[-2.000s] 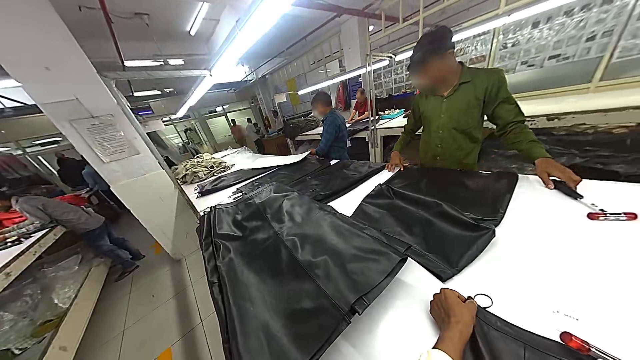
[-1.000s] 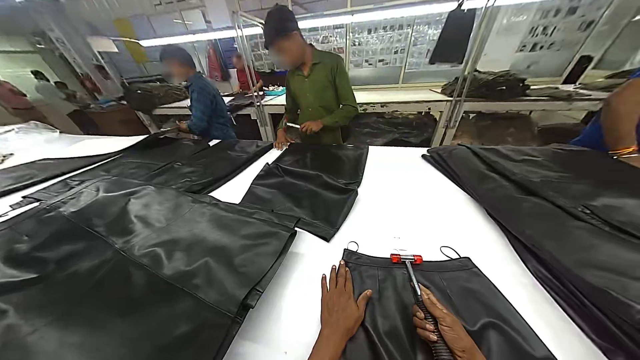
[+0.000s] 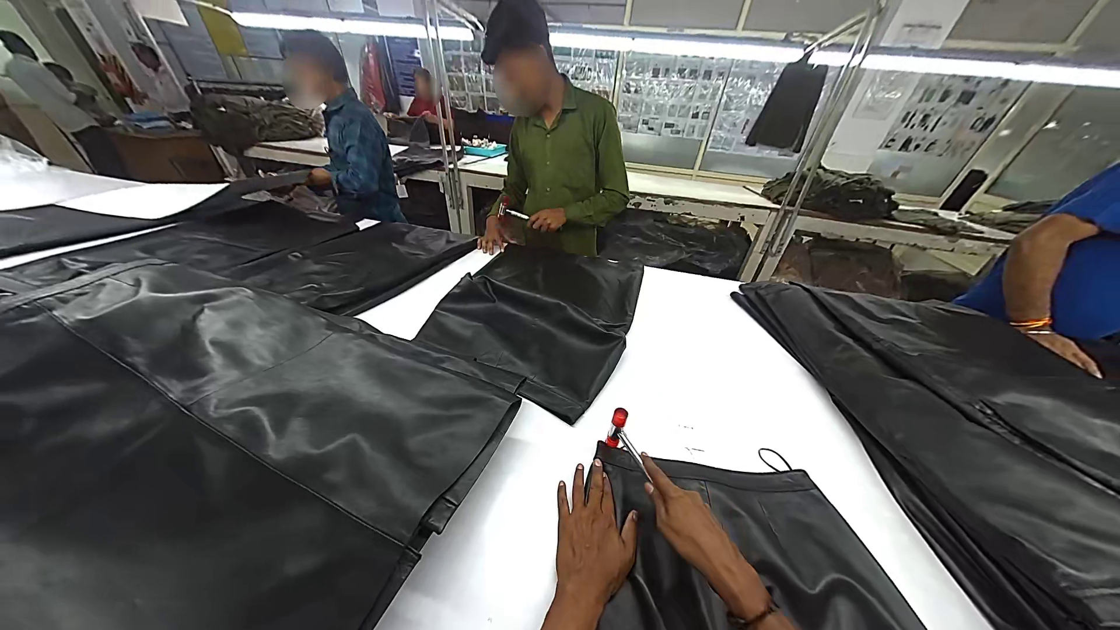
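Observation:
A black leather skirt [image 3: 744, 507] lies on the white table in front of me, its waistband toward the far side, with a thin loop [image 3: 774, 458] standing at the right end. My left hand [image 3: 595, 534] presses flat on the skirt's left part, just below the waistband, fingers a little apart. In my right hand [image 3: 687, 516] is a hammer [image 3: 619, 422] with red faces and a metal shaft; its head is over the waistband's left corner. My fingers hide much of the handle.
Large black leather pieces [image 3: 262, 385] cover the left side. A smaller black leather garment [image 3: 542, 324] lies ahead, where a person in green [image 3: 569, 149] holds another hammer. Stacked black leather [image 3: 980, 394] is at the right, beside a person in blue [image 3: 1059, 254]. The white tabletop [image 3: 700, 350] shows between.
The hammer has moved from the middle of the waistband to its left corner, and its head is turned. Two seconds ago a red-headed hammer lay on the table. The view has swung right since then.

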